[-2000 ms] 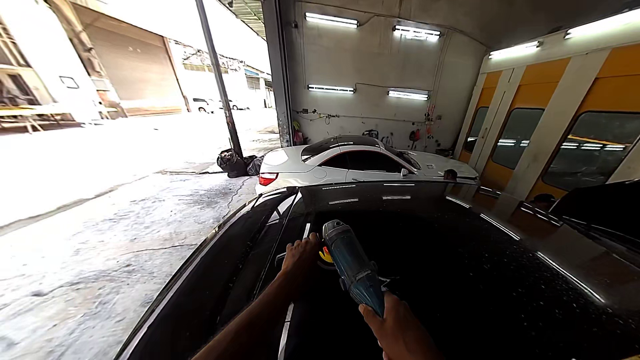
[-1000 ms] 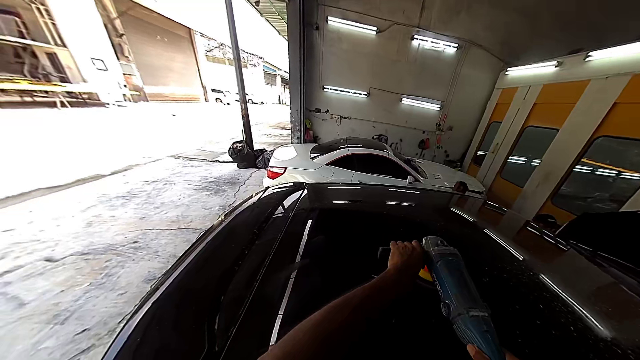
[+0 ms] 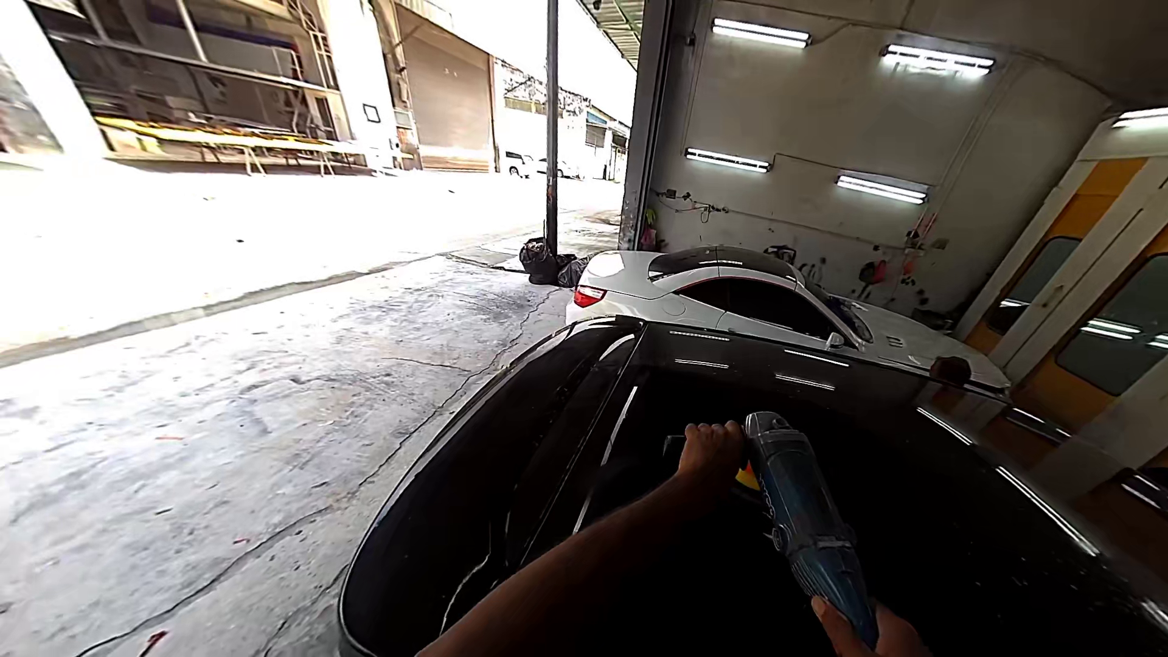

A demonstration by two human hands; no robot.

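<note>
A blue and grey rotary polisher (image 3: 808,511) lies over the glossy black car roof (image 3: 949,493) in the head view. My left hand (image 3: 712,452) is closed round the side handle at the polisher's head. Beneath that head a bit of the yellow and orange pad (image 3: 748,476) shows; its contact with the surface is hidden. At the lower edge my right hand (image 3: 867,630) grips the rear of the tool's body. Strip-light reflections run across the dark panel.
A white car (image 3: 639,283) stands just beyond the black one. Black rubbish bags (image 3: 540,263) sit by a dark pole (image 3: 551,128). Cracked concrete floor (image 3: 274,438) lies to the left, and orange and white booth doors (image 3: 1077,265) stand at the right.
From two seconds to one second ago, the polisher and both hands moved right over the black panel. My right hand shows more now than one second ago. The view has shifted somewhat.
</note>
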